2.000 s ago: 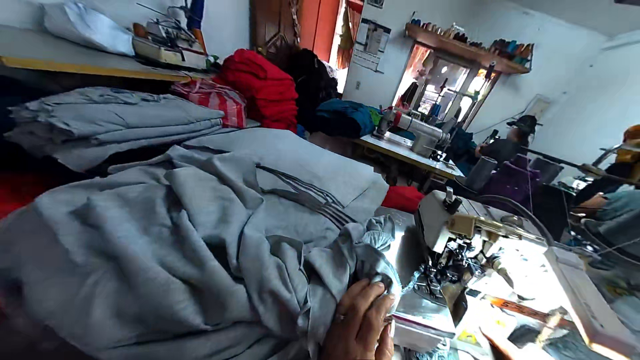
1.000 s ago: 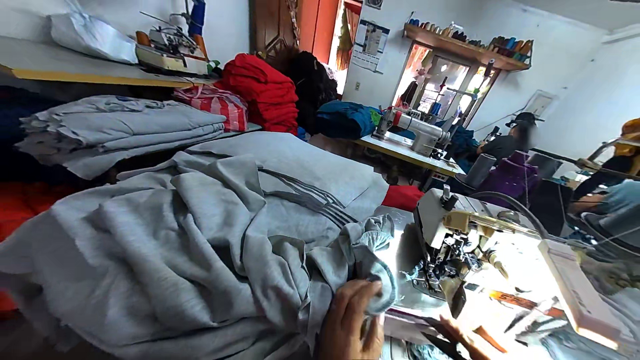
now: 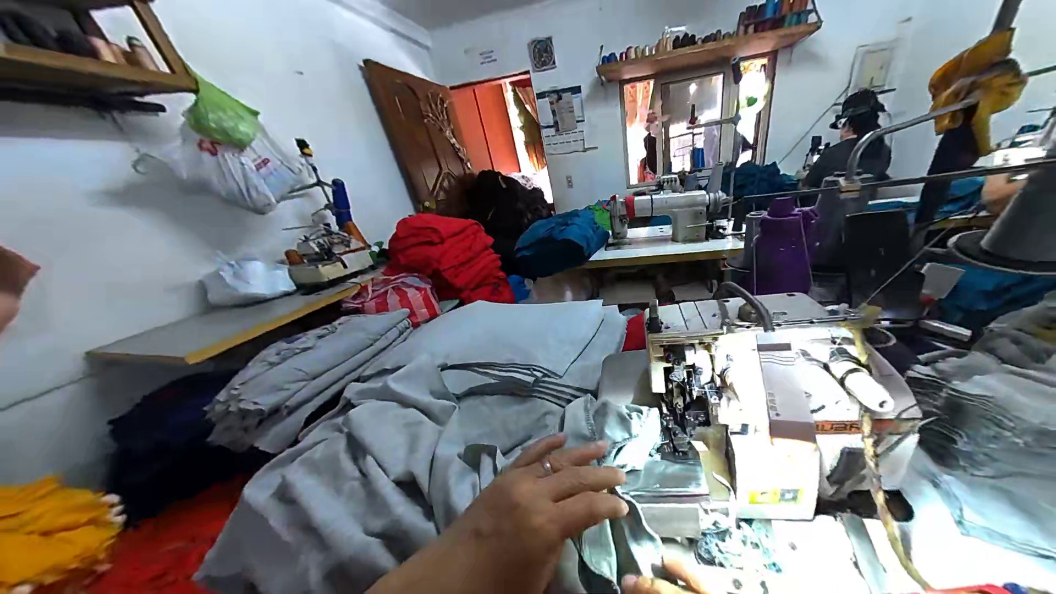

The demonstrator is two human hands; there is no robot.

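My left hand (image 3: 549, 499) lies with fingers spread on the bunched grey fabric (image 3: 371, 462), just left of the overlock sewing machine (image 3: 775, 412). A ring is on one finger. Fabric runs from beside this hand to the machine's needle and presser foot area (image 3: 681, 421). At the bottom edge, only some fingertips of my right hand (image 3: 660, 577) show, by the fabric below the machine bed; what they hold is hidden. Flat layered grey pieces (image 3: 511, 338) lie behind the bunched part. The machine's lamp lights its front cover brightly.
Folded grey fabric (image 3: 305, 371) lies at left, with red cloth (image 3: 450, 256) behind. More grey pieces (image 3: 990, 429) are stacked right of the machine. A thread cone (image 3: 1019, 214) hangs over at upper right. Across the room, a person (image 3: 858, 140) sits near another sewing machine (image 3: 672, 210).
The view has swung left and up. My left hand, earlier bent at the fabric's edge, now rests with fingers spread. The machine's front cover, earlier swung out to the right, now appears closed.
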